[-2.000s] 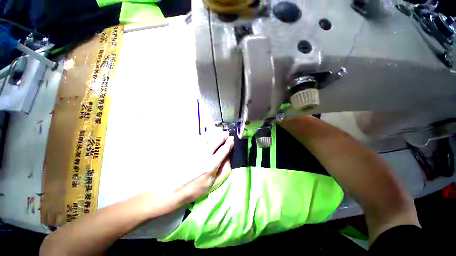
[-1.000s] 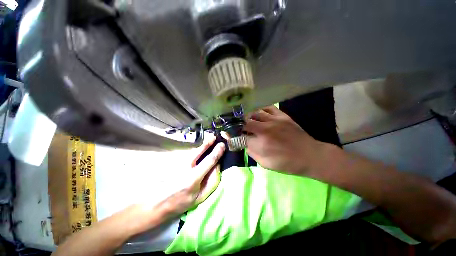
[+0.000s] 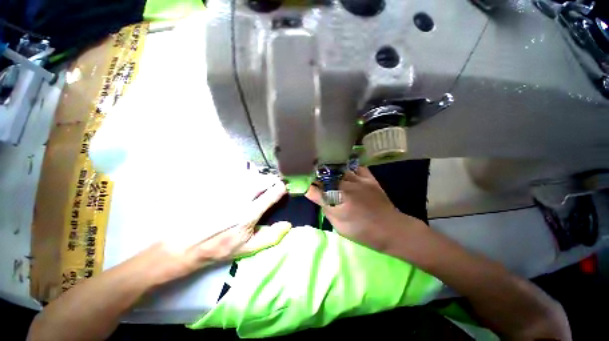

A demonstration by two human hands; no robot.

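Observation:
The black garment panel (image 3: 294, 212) lies under the pale sewing machine head (image 3: 292, 100), between my hands, and shows again as dark cloth behind my right hand. The neon green panel (image 3: 320, 280) is bunched in front, over the table edge. My left hand (image 3: 244, 230) lies flat on the cloth left of the needle area, fingertips at the black edge, glare washing out its back. My right hand (image 3: 360, 210) has its fingers at the cloth beside the lower ribbed knob (image 3: 332, 196), fingertips partly hidden. The needle itself is hidden by the head.
The cream thread tension knob (image 3: 385, 142) sticks out above my right hand. Brown cardboard with printed yellow tape (image 3: 93, 200) lies on the left of the white table. Another machine part (image 3: 25, 100) stands beyond it. Dark and neon cloth (image 3: 175, 9) lies at the back left.
My right hand has come from behind the head to beside the lower knob. My left thumb has spread away from the fingers. The striped tape seen earlier is now mostly covered.

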